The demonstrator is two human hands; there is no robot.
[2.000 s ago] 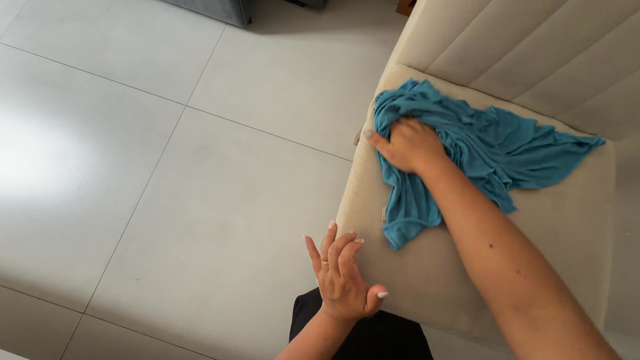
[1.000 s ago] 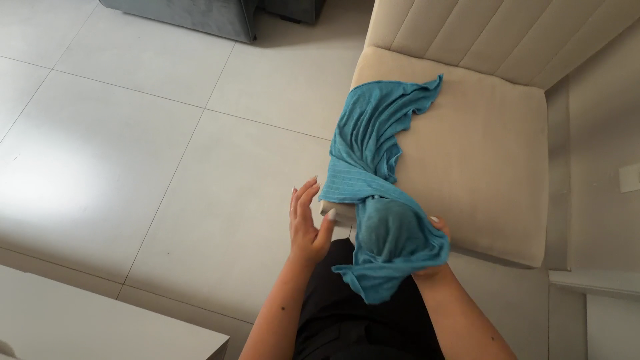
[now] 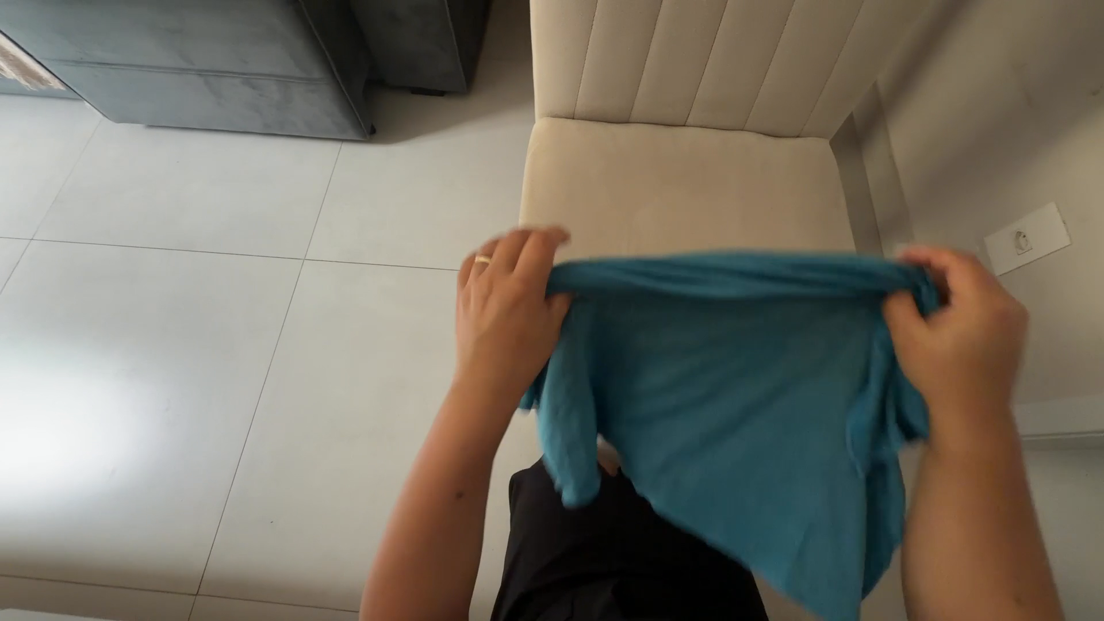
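A blue cloth is stretched between my two hands, its top edge drawn nearly straight and its lower part hanging in a slanting sheet. My left hand, with a ring on one finger, grips the cloth's left corner. At the opposite corner, my right hand holds a bunched part of it. Behind the cloth stands a beige upholstered seat, whose front portion is hidden by the fabric. Its padded backrest has vertical seams.
Grey upholstered furniture stands on the tiled floor at the upper left. To the right is a wall with a power socket. A white surface edges into the lower left corner.
The cloth lay on the seat two seconds ago under my right hand; now it is lifted and spread between both hands. My left hand, empty in both earlier frames, has taken hold of it.
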